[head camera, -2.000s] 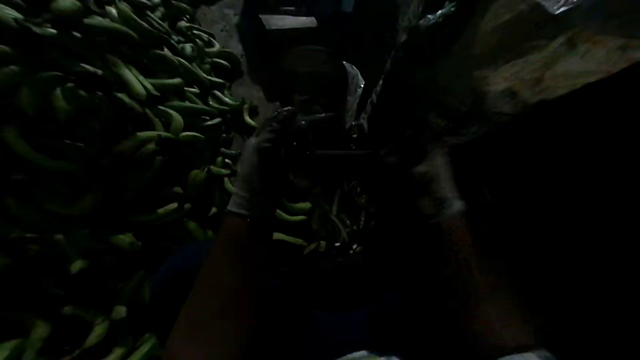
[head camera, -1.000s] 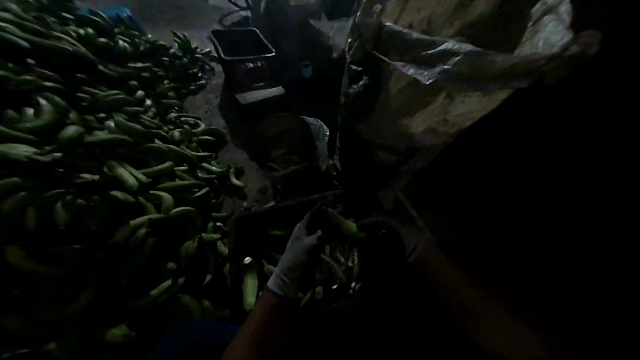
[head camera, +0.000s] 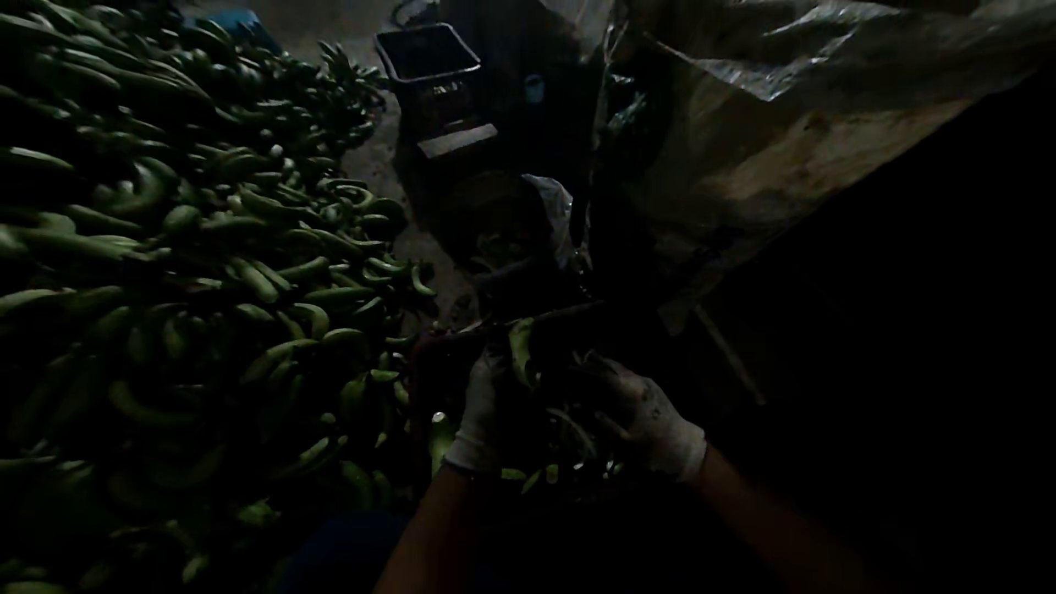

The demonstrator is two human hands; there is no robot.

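Observation:
Both hands wear pale, stained gloves over a dark crate [head camera: 569, 312] in the lower middle. My left hand [head camera: 480, 412] touches or holds a green banana or plantain [head camera: 520, 351] that stands nearly upright at its fingertips; the dark hides the grip. To the right, my right hand [head camera: 648, 412] has its fingers spread and pointing left, with dark dirt on the glove's back. Whether it holds anything thin is too dark to see. Peel-like strips [head camera: 573, 431] and small green pieces [head camera: 530, 477] lie between and below the hands. Another green fruit [head camera: 440, 437] lies beside my left wrist.
A large heap of green bananas or plantains [head camera: 272, 280] fills the left side. Ahead stand a dark plastic crate [head camera: 429, 78], a flat pale board [head camera: 458, 141] and a round container with a plastic bag [head camera: 554, 210]. A big plastic-covered sack [head camera: 792, 157] rises at the upper right.
The green fruit near my left hand has gone from lying slanted between the hands to nearly upright. My right hand is now apart from it, fingers spread. The view has shifted since the earliest frame.

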